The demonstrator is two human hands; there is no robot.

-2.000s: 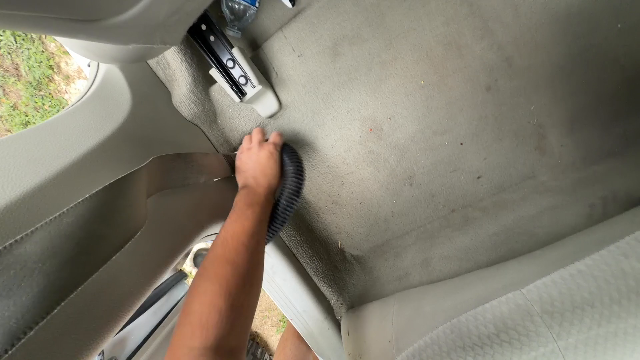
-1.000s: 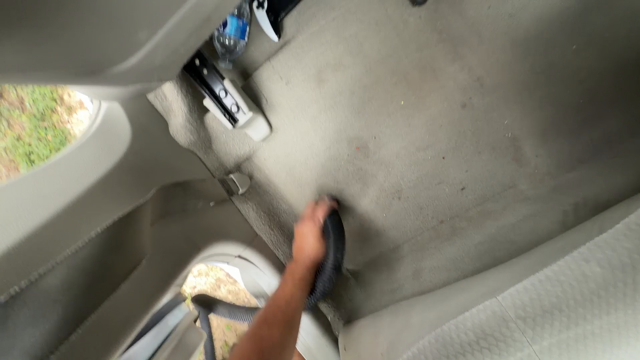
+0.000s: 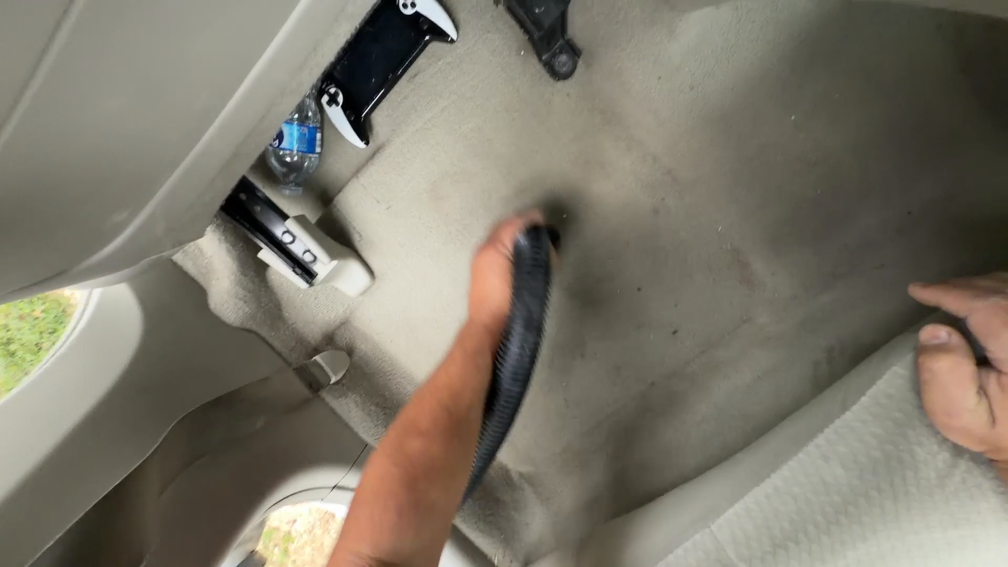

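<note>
My left hand (image 3: 504,264) reaches in from the bottom and is closed around the upper end of a black corrugated hose (image 3: 520,339). The hose curves down along the right side of my forearm. Its tip is mostly hidden by my hand, over the beige car floor carpet (image 3: 630,260). At the right edge my right hand (image 3: 965,362), partly out of view, lies at the border of the light fabric seat (image 3: 850,472), thumb and index finger apart. A dark patch shows between them; I cannot tell what it is.
At the upper left are a seat rail with a light plastic cover (image 3: 346,268), a clear plastic bottle (image 3: 295,153) and a black and white game controller grip (image 3: 378,63). A black bracket (image 3: 551,39) stands at the top. The door sill trim (image 3: 315,480) runs along the lower left.
My left hand, holding the hose, has moved from the carpet's edge by the sill farther in over the floor. My right hand has come into view at the right.
</note>
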